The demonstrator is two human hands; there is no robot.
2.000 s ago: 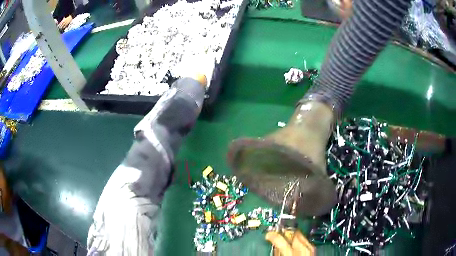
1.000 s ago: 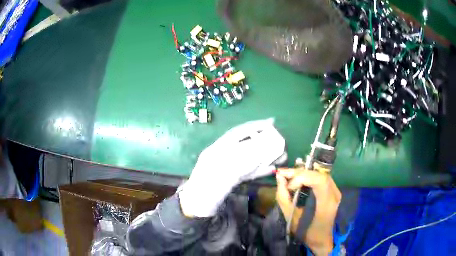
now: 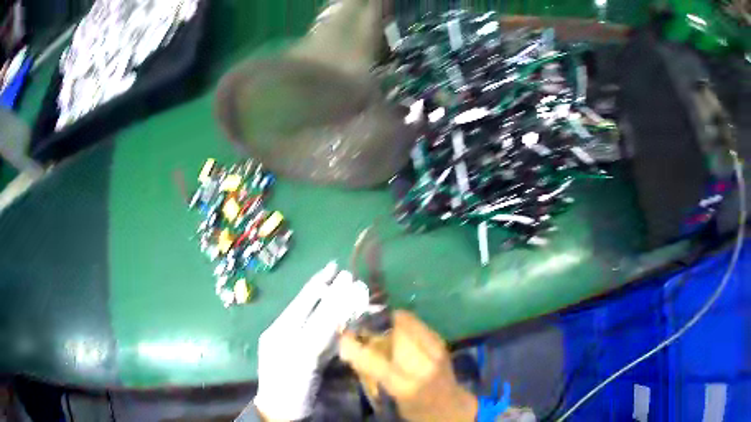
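The view is motion-blurred. My left hand (image 3: 303, 350), in a white glove, is at the bench's front edge with its fingers close against my right hand. What it holds, if anything, is hidden by blur. My bare right hand (image 3: 405, 363), with a blue wrist band, grips the soldering iron (image 3: 372, 276), whose barrel points up and away over the green bench. A group of small circuit boards (image 3: 239, 231) with yellow, blue and red parts lies left of the iron, beyond my gloved hand.
The fume hood (image 3: 317, 124) stands beyond the boards. A large heap of black pieces with green and white wires (image 3: 494, 132) lies right of it. A black tray of white housings (image 3: 123, 58) is at upper left. A pale cable (image 3: 659, 350) crosses blue surfaces at lower right.
The view has swung right and up, bringing back the tray. The iron has moved away from the wire heap, towards my gloved hand, and my two hands have come closer together.
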